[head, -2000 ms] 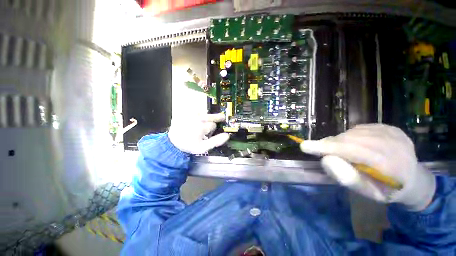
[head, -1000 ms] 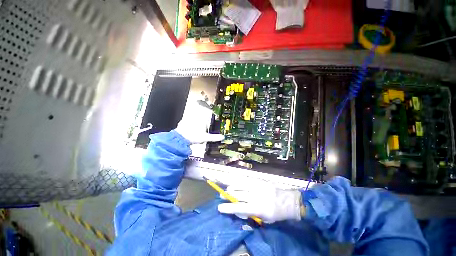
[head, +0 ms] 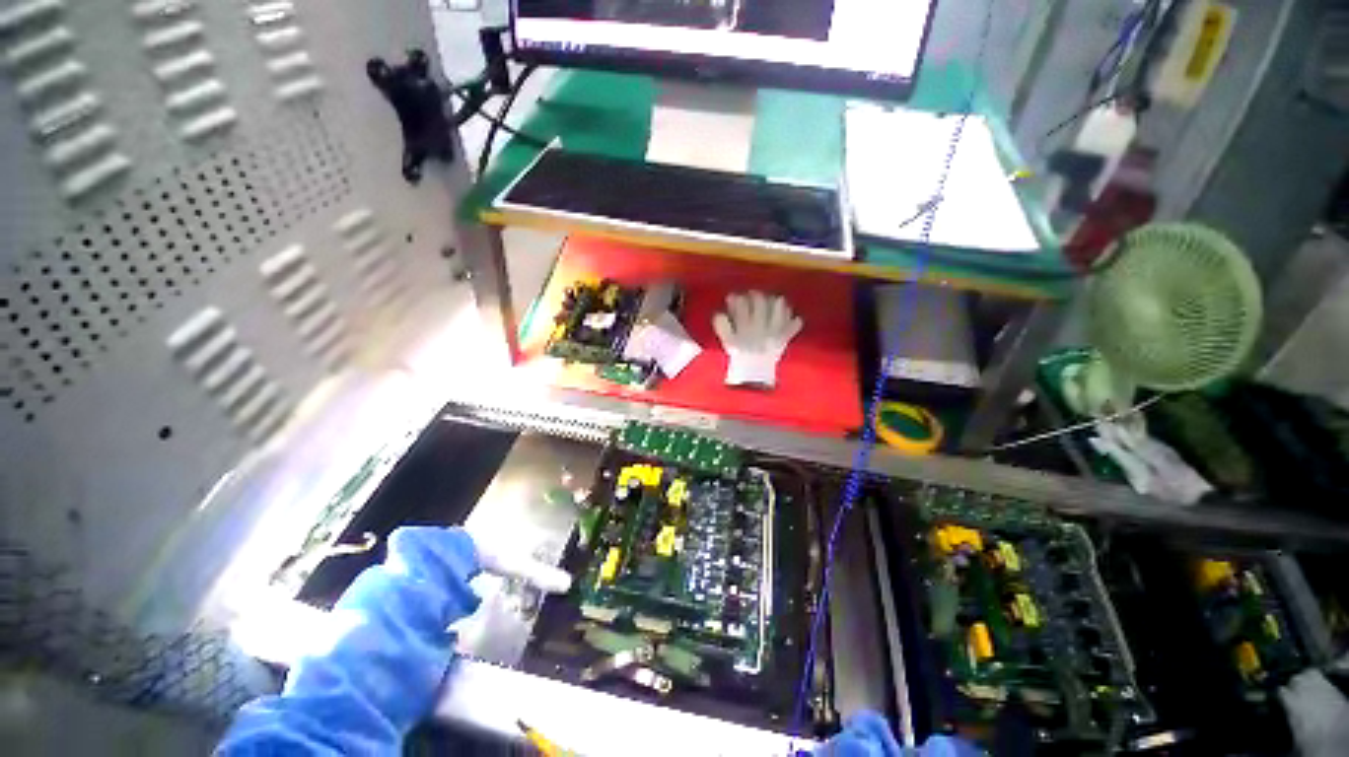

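A green circuit board [head: 688,547] with yellow blocks lies in a black pallet [head: 555,666]. My gloved left hand [head: 511,567] is at its left side, one finger stretched towards the near-left corner; glare washes out the other fingers, and no held object shows. Whether the fingertip touches the board cannot be told. The tip of a yellow stick tool [head: 537,738] shows at the bottom edge. My right hand is cut off below the picture; only its blue sleeve [head: 870,735] shows.
More populated boards [head: 1021,606] lie in pallets to the right. A blue coiled cord [head: 858,473] crosses the view. Behind are a red mat [head: 821,377] with a spare glove [head: 756,337] and another board [head: 592,323], a keyboard [head: 673,203], a monitor and a fan [head: 1176,308]. A grey machine wall stands left.
The view has tilted up, bringing the monitor, keyboard and fan into view. My right hand moved from the board's near side towards my body and is now out of view. My left hand stays beside the board.
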